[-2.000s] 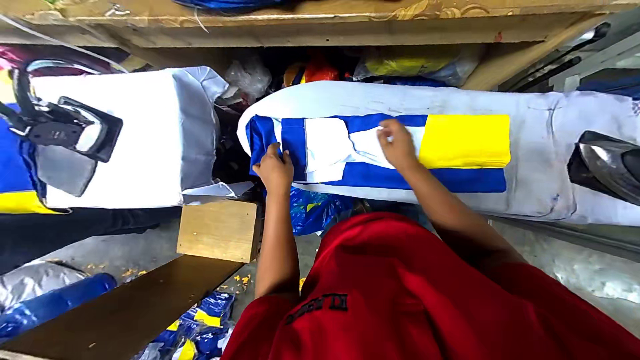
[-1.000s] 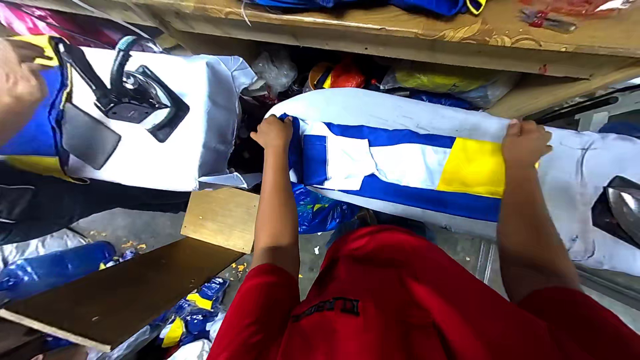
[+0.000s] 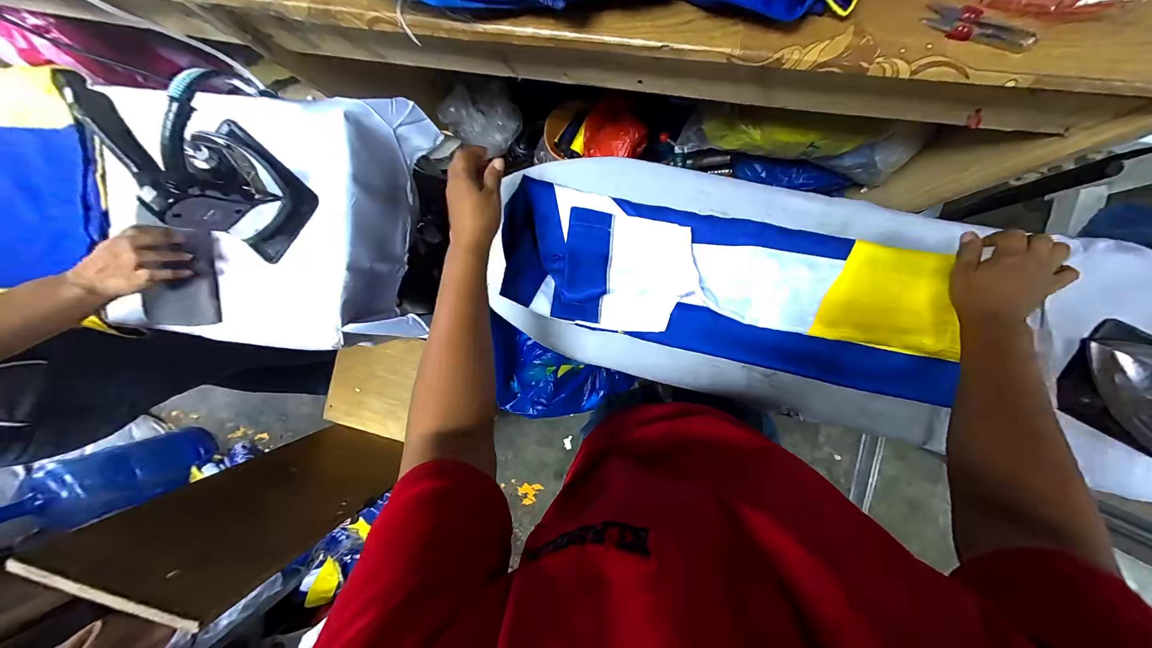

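A garment [image 3: 765, 279] in blue, white and yellow fabric lies along a grey-covered ironing board [image 3: 720, 193]. At its yellow end my right hand [image 3: 1012, 270] rests with bent fingers on the cloth's edge and the board cover; whether it pinches the fabric I cannot tell. My left hand [image 3: 474, 184] is above the board's rounded left end, beside the blue end of the garment, its fingers bent; their hold is unclear. An iron [image 3: 1120, 378] lies on the board at the far right, partly cut off by the frame.
On the left, another person's hand [image 3: 139, 261] is at a grey pad beside a second iron [image 3: 225, 202] on a white-covered board [image 3: 270, 310]. A wooden table [image 3: 558, 45] with snips [image 3: 981, 29] runs behind. Bagged items sit beneath it. A brown wooden panel [image 3: 243, 504] stands lower left.
My left hand has moved from the garment's blue end to beyond the board's rounded end. My right hand went from the white middle to the yellow end. The other person's hand has come down to the grey pad.
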